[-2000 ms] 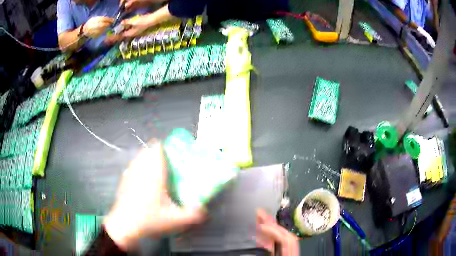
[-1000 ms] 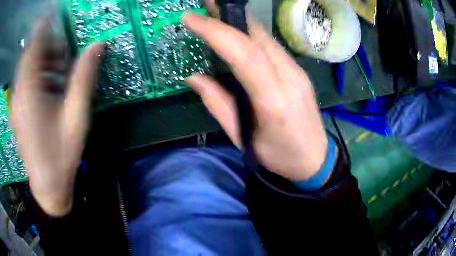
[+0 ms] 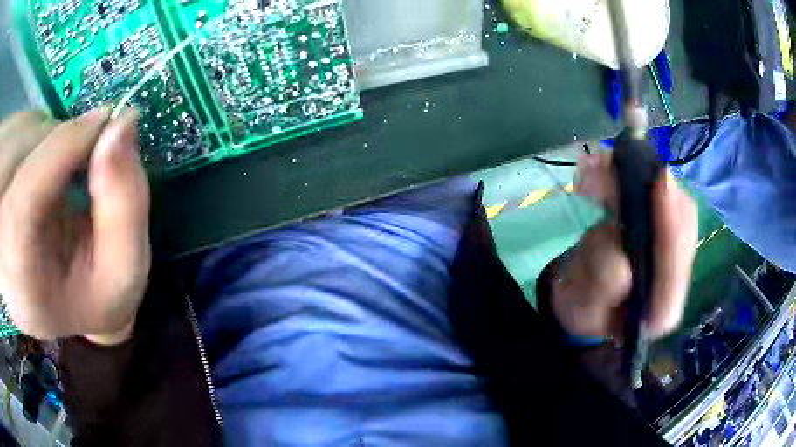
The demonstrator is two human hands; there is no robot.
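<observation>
Two joined green circuit boards (image 3: 279, 79) lie at the upper left, densely covered with shiny solder dots. My left hand (image 3: 78, 218) is at their left side and pinches a thin silvery solder wire (image 3: 148, 74) between thumb and forefinger; the wire reaches over the boards. My right hand (image 3: 624, 253), slightly blurred, grips the black handle of a soldering iron (image 3: 639, 218) at the right, away from the boards. The iron's metal shaft points up over the round cream-yellow container (image 3: 567, 19); its tip is cut off by the top edge.
A translucent grey plate (image 3: 419, 44) lies right of the boards, with solder crumbs along its edge. Blue-handled pliers (image 3: 615, 94) lie by the container. A black object (image 3: 720, 52) stands farther right. The dark mat's front edge runs above my lap. Blue cloth (image 3: 751, 175) shows at right.
My right hand has moved right with the iron, from beside the boards to near the container. The solder wire now shows in my left hand. More of the grey plate is in view.
</observation>
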